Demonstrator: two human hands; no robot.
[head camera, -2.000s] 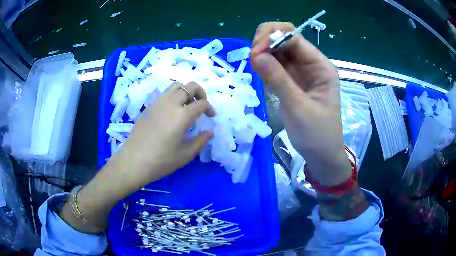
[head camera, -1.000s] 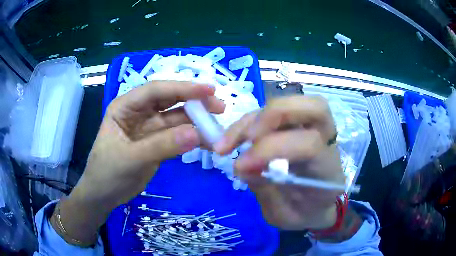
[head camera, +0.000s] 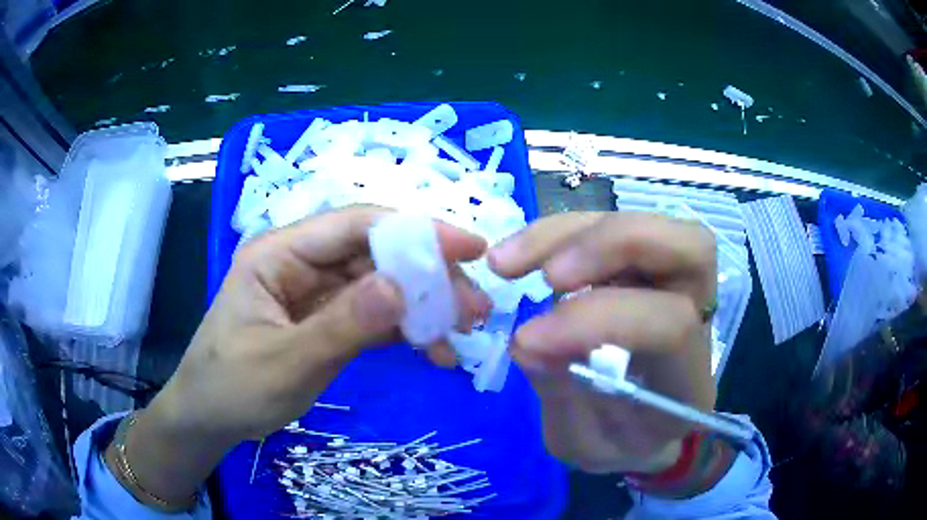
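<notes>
My left hand (head camera: 295, 325) holds a white oblong plastic piece (head camera: 415, 274) between thumb and fingers, its face turned up, over the blue tray (head camera: 407, 391). My right hand (head camera: 620, 325) is just right of it and holds a thin metal pin (head camera: 671, 406) with a small white collar (head camera: 608, 364). The pin points down to the right, apart from the white piece. More white pieces (head camera: 356, 163) are heaped in the far part of the tray. A loose pile of pins (head camera: 381, 475) lies in its near part.
A clear plastic box (head camera: 117, 234) stands at the left. The green conveyor belt (head camera: 437, 51) runs beyond the tray, with small white parts on it. Ribbed white strips (head camera: 788, 264) and a second blue tray (head camera: 839, 218) are at the right.
My left hand has lifted a white piece from the heap and turned its broad face into view. My right hand has come down from above the belt to beside it, with the pin.
</notes>
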